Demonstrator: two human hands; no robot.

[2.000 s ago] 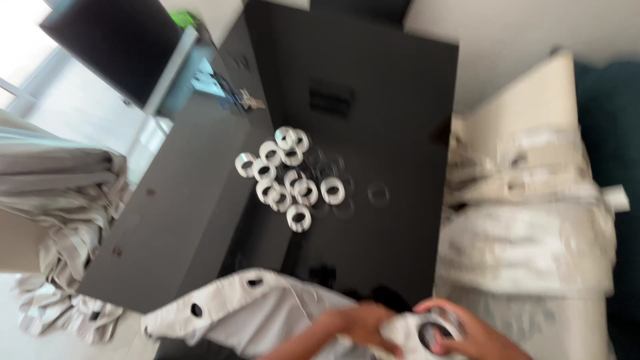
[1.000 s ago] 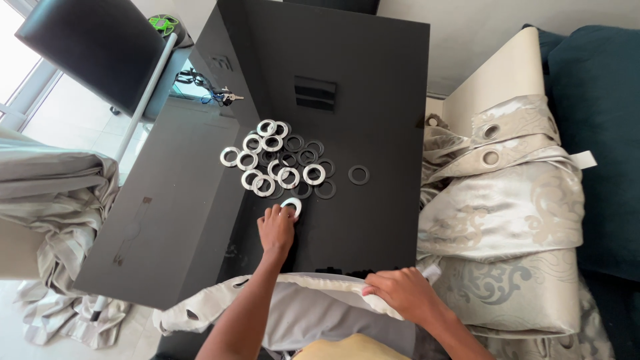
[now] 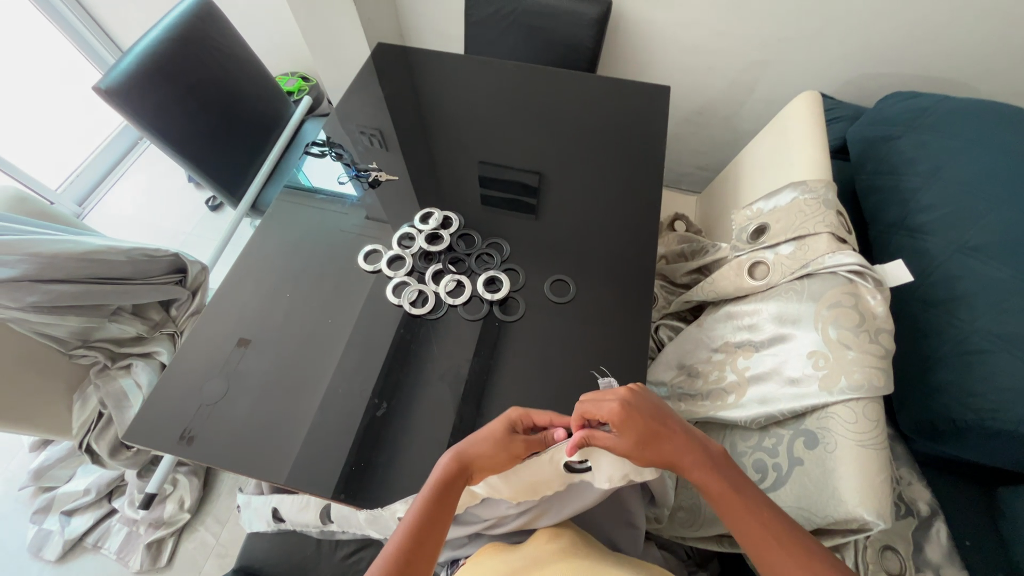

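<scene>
My left hand and my right hand meet at the table's near edge, fingertips together on the upper edge of a white curtain heading band. The band has cut holes, one just below my fingers. Whether a ring sits between my fingertips is hidden. Grey curtain cloth hangs below the band over my lap. Farther up the black glossy table lie several silver curtain eyelet rings, mixed with black rings. One black ring lies apart on the right.
Patterned satin curtain with metal eyelets drapes over a cream chair at the right. Grey curtain cloth hangs at the left, by a long white pole. Keys and cables lie near the table's left edge. Black chairs stand beyond.
My left hand was at a silver ring on the table a second ago; now it is beside my right hand at the curtain band. That ring no longer lies there.
</scene>
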